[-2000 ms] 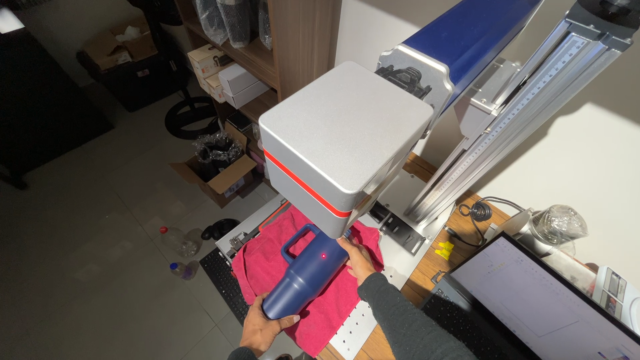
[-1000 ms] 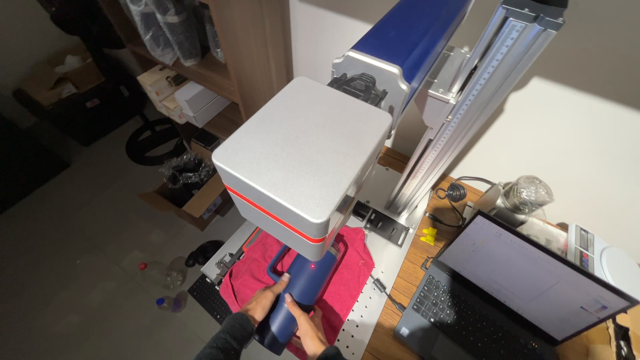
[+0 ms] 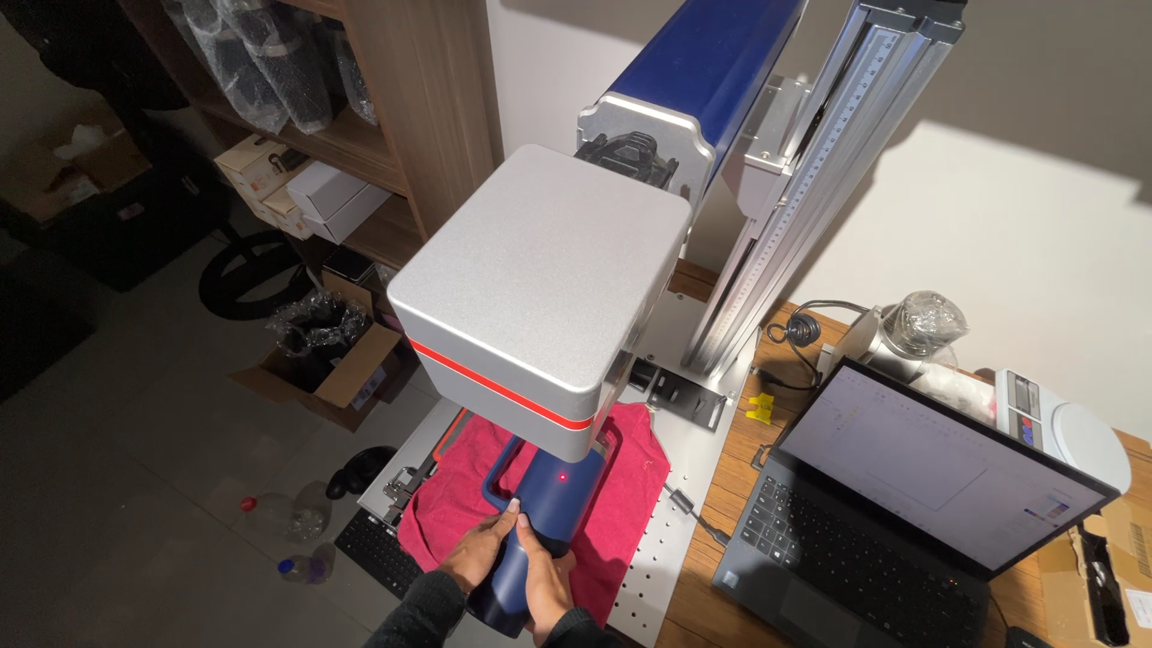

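Note:
A dark blue handled tumbler (image 3: 551, 504) lies on a crumpled red cloth (image 3: 621, 504), its upper end partly hidden under the grey head of a laser marking machine (image 3: 540, 288). A small red light dot shows on its side. My left hand (image 3: 481, 551) holds the tumbler's lower left side near the handle. On the opposite side my right hand (image 3: 545, 576) grips it, the thumbs close together on top. The cloth rests on the machine's perforated metal base plate (image 3: 643, 576).
An open laptop (image 3: 936, 477) stands on the wooden table at the right, with a digital kitchen scale (image 3: 1062, 432) behind it. The machine's ruled column (image 3: 801, 207) rises behind. At the left are an open cardboard box (image 3: 333, 360), plastic bottles (image 3: 306, 562) and shelves (image 3: 432, 117).
My right hand has moved from the tumbler's upper end down to its lower part, beside my left hand. My left hand has shifted up along the body. The view has moved closer.

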